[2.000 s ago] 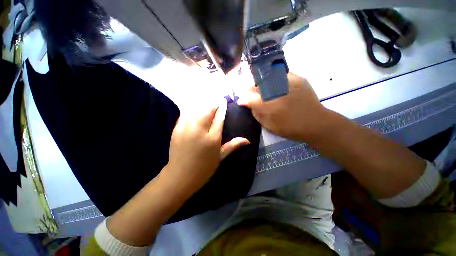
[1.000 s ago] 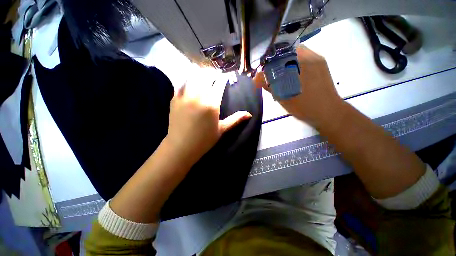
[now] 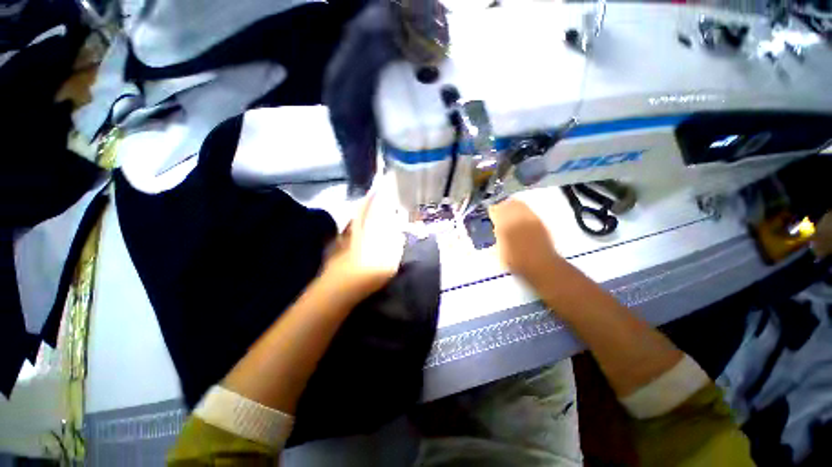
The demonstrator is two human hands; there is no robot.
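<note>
The black cut panel (image 3: pixel 246 264) lies on the table left of the needle and hangs over the front edge. Its right part runs to the brightly lit presser foot (image 3: pixel 434 215) of the white sewing machine (image 3: pixel 584 128). My left hand (image 3: pixel 363 255) rests flat on the panel beside the foot, fingers pointing up toward it and washed out by glare. My right hand (image 3: pixel 518 239) is just right of the dark squarish guard (image 3: pixel 480 228); its fingertips are hidden near the machine head, so its grip cannot be told.
Black scissors (image 3: pixel 595 212) lie right of the needle, behind my right arm. A ruler strip (image 3: pixel 493 337) runs along the front edge. A dark fringe (image 3: pixel 354 100) hangs at the head's left end. Black and pale pieces (image 3: pixel 196 100) lie at the upper left. Another person's hand (image 3: pixel 821 239) shows far right.
The view has tilted up, showing more of the machine and the pile. Both hands remain beside the needle. The left thumb, spread out before, is no longer distinct.
</note>
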